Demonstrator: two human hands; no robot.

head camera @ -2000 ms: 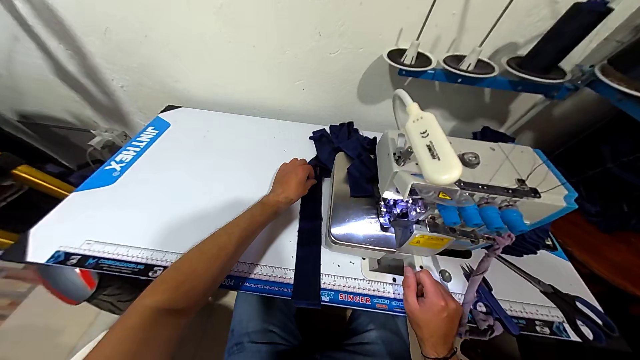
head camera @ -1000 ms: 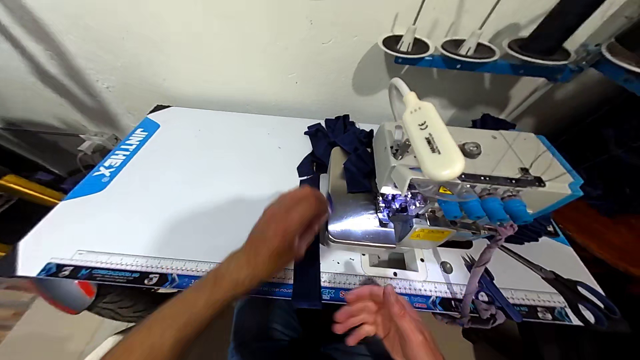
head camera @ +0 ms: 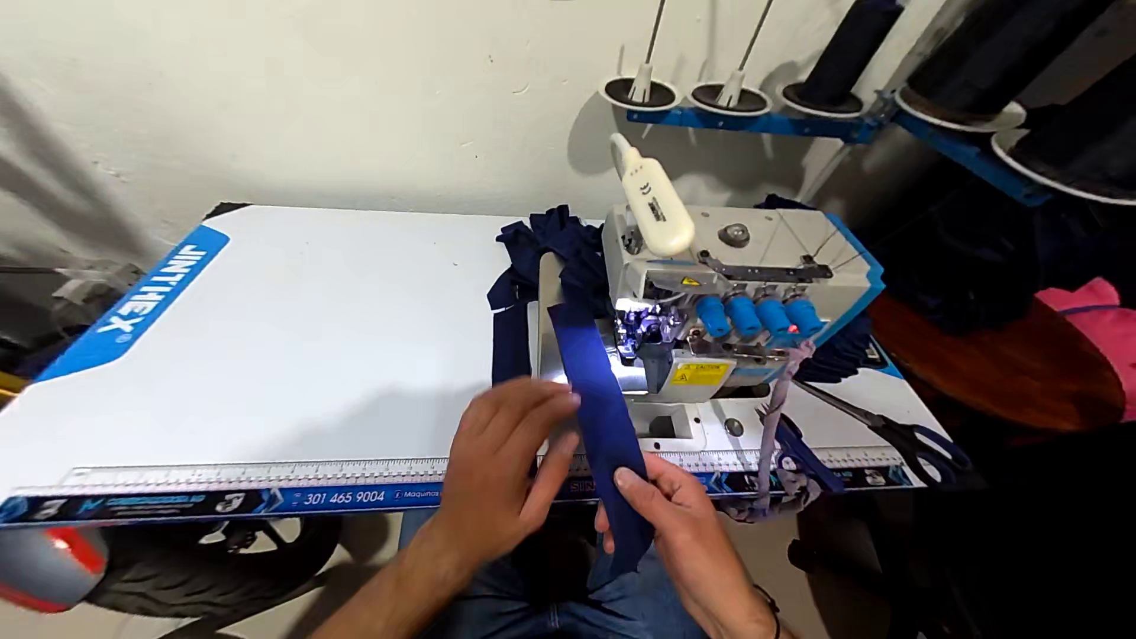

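Observation:
A navy fabric strip runs from the sewing plate down toward my lap, its lower end pinched between thumb and fingers of my right hand. Beside its left edge is my left hand, fingers apart; whether a fingertip touches the strip is unclear. The overlock sewing machine stands to the right, its needle area lit. Behind the strip, a pile of navy fabric pieces lies at the machine's left side. Another navy strip hangs down from it, partly behind my left hand.
Large scissors and small blue-handled snips lie right of the machine, near a hanging patterned cloth tie. A ruler is along the table's front edge. Thread cones stand on a blue rack above.
My right hand, empty one second ago, now holds a navy strip in front of the machine. My left hand has moved down toward the table's front edge.

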